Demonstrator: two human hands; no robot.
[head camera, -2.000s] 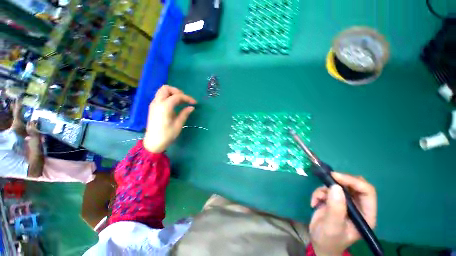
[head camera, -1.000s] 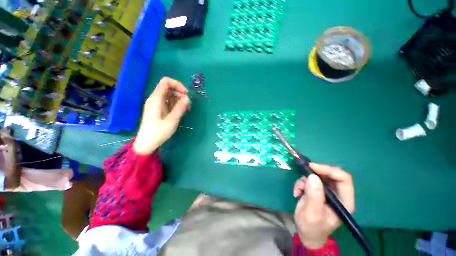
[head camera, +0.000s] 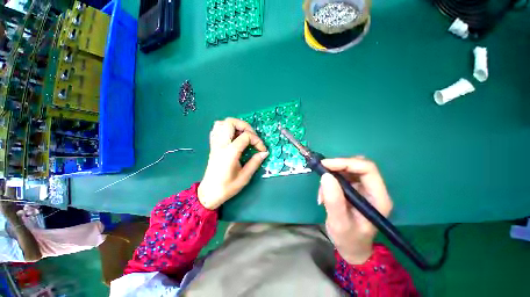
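A green PCB panel (head camera: 281, 136) with silvery pads and white patches along its near edge lies on the mat. My left hand (head camera: 233, 159) is over its left part, thumb and forefinger pinched together at the panel; anything between the fingertips is too small to tell. My right hand (head camera: 354, 203) holds a black soldering iron (head camera: 363, 204), its bare tip over the upper middle of the panel. A dark purplish pile of small components (head camera: 187, 97) lies to the upper left. A thin solder wire (head camera: 145, 166) lies left of my left hand.
A blue bin (head camera: 119, 93) with boards (head camera: 81, 64) stands at left. A black case (head camera: 158, 23), a second PCB panel (head camera: 233, 20) and a tub of silvery bits (head camera: 337, 26) are at the back. White tubes (head camera: 454, 91) and a black fan (head camera: 476, 14) are at right. A person's arm (head camera: 24, 235) shows lower left.
My left hand has moved right, from beside the component pile to the PCB panel. The right hand still holds the iron over the panel. The whole view has shifted.
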